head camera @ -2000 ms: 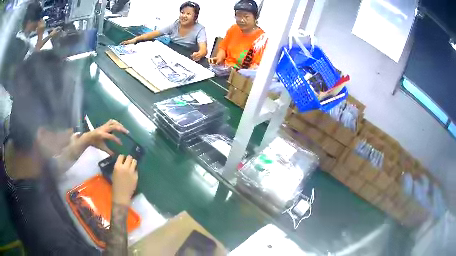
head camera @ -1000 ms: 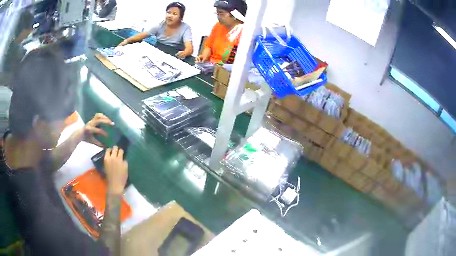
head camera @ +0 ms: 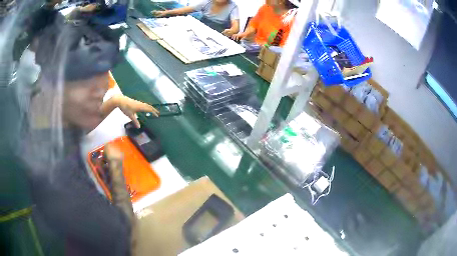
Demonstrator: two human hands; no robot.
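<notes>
Neither of my hands is in view. Nearest in front of me, a large white blister tray (head camera: 273, 237) with scattered dark holes is cut off by the bottom edge. Beside it on the left, a black open-centred frame pile (head camera: 208, 218) lies on a tan cardboard sheet (head camera: 165, 227). A neighbouring worker has one hand near a thin black frame (head camera: 168, 110) and the other over an orange parts tray (head camera: 145, 172) with small dark parts in it. A thicker black piece (head camera: 145, 141) lies beside that tray.
The neighbouring worker (head camera: 80, 190) sits close on the left. Clear plastic tray stacks (head camera: 215, 87) stand across the green bench, beside a white post (head camera: 280, 82). A blue basket (head camera: 333, 55) hangs there. A white charger with cord (head camera: 320, 184) lies nearer. Cartons (head camera: 371, 150) line the wall.
The view has shifted, and more of the white tray shows than two seconds ago. The neighbouring worker's hands have parted, one now over the orange tray, and the worker's head has turned.
</notes>
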